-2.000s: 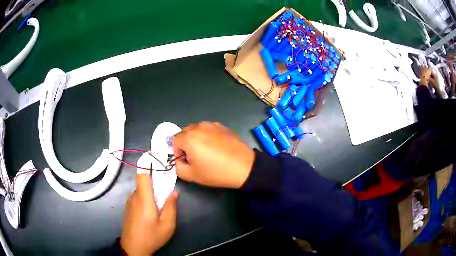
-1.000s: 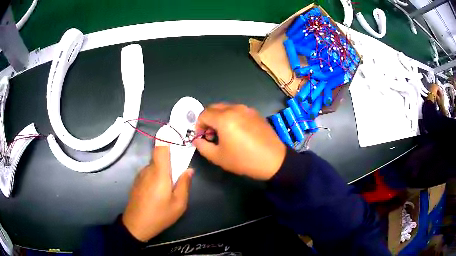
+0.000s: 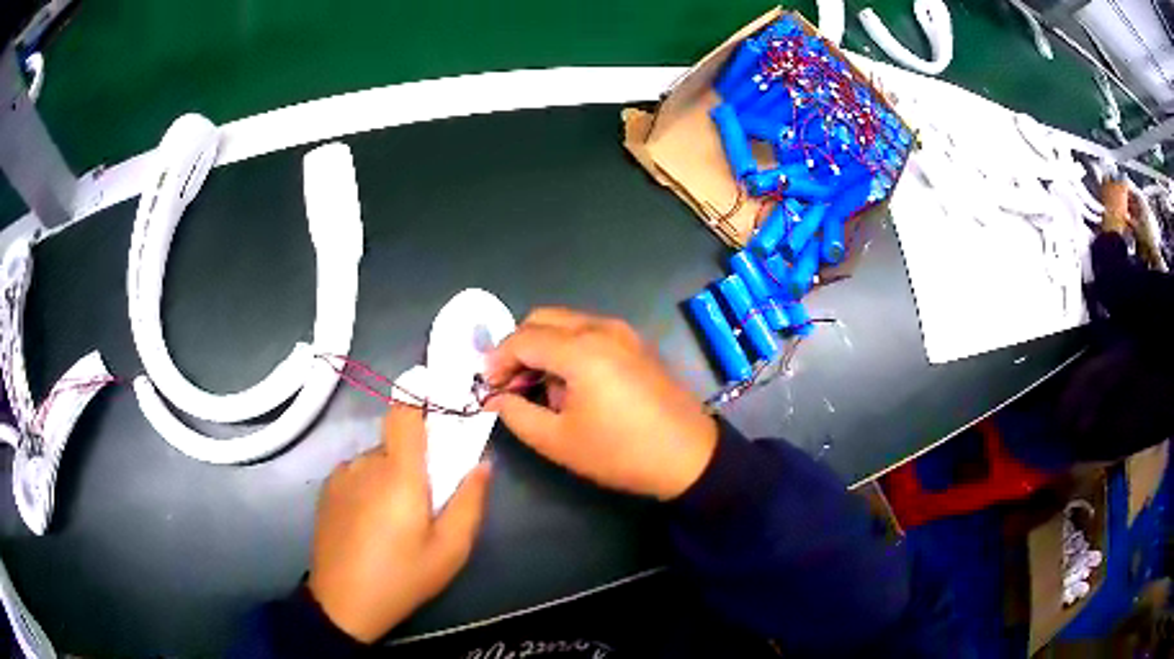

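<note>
A white housing shell (image 3: 469, 337) with a round end lies before me, round end up. My left hand (image 3: 393, 534) grips its lower part from the left, thumb and finger on either side. My right hand (image 3: 599, 406) is at the shell's round end from the right, fingertips pinched on thin dark and red wires (image 3: 502, 388). What the wires end in is hidden by my fingers. Connecting wires (image 3: 367, 377), red and dark, run left from the shell to the white curved arms (image 3: 232, 415) on the bench.
A carton (image 3: 685, 157) of blue battery cells (image 3: 721, 337) is beyond my right hand, with several cells spilled in front. A white sheet (image 3: 985, 309) with loose white parts lies right, near another person's hand (image 3: 1118, 206). White housings (image 3: 39, 476) lie far left. A white rail (image 3: 425, 99) borders the green belt.
The view has shifted, so the bench items sit differently in the frame. Both hands stay at the shell, and my right fingertips remain pinched at the wires.
</note>
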